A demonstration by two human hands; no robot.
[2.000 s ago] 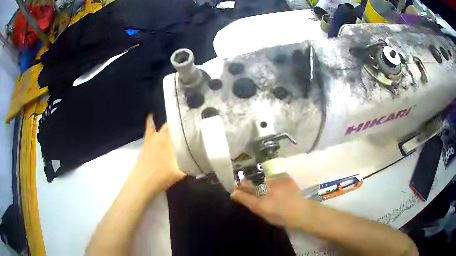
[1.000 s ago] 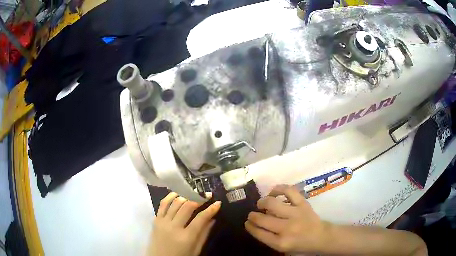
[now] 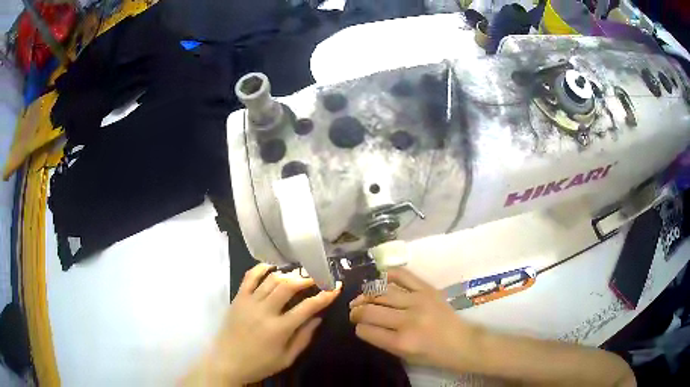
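Note:
A black fabric panel (image 3: 344, 351) lies under the left end of the white sewing machine head (image 3: 408, 151) and runs down to the bottom edge of the picture. My left hand (image 3: 268, 325) rests on the panel's left side, with its fingertips beside the needle area. My right hand (image 3: 412, 317) lies on the panel's right side, with bent fingers near the presser foot area (image 3: 352, 266). Both hands press the cloth flat. The needle itself is hidden by the head and its white guard.
Black fabric (image 3: 151, 151) is heaped behind and left of the machine. Orange and blue thread snips (image 3: 495, 286) lie right of my right hand. A dark phone (image 3: 635, 257) lies farther right. Yellow tape (image 3: 36, 280) edges the table at left.
My left hand has come from behind the head's left end to the front of the needle area. My right hand has opened off the presser foot and rests on the cloth. The view has shifted.

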